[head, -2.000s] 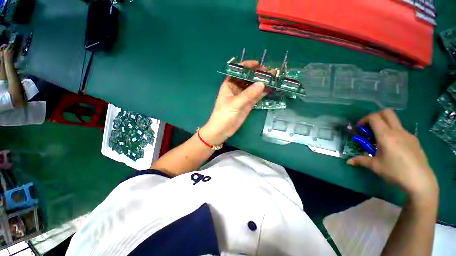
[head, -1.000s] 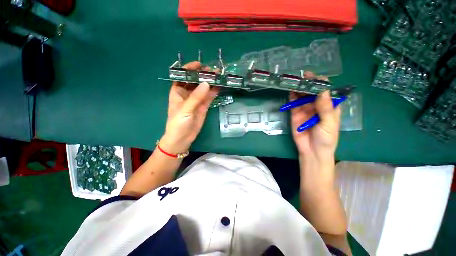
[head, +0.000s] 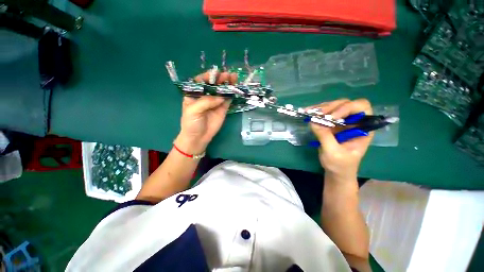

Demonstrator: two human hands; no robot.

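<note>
My left hand (head: 204,117) holds circuit board panels (head: 244,95) by their left part, above the bench. Several thin silver rods stick up from them. My right hand (head: 345,141) grips the right end of a panel and also holds blue-handled cutters (head: 354,134), their dark jaws pointing right. The panel slopes down to the right between the hands. How many panels are held together I cannot tell. One clear holder (head: 323,69) lies behind the hands. Another clear holder (head: 273,130) lies nearer me, partly hidden by the right hand and cutters.
A red stack (head: 302,16) lies at the far side of the green bench (head: 122,95). Dark green board panels (head: 443,95) are heaped at the right. A white bin (head: 114,194) of small boards is below left. White paper (head: 451,228) lies below right. A black object (head: 53,58) is at far left.
My right hand, holding the cutters, has come from the right to the panel and now grips its end. The panel has tilted, with its right end lower. The camera view has shifted.
</note>
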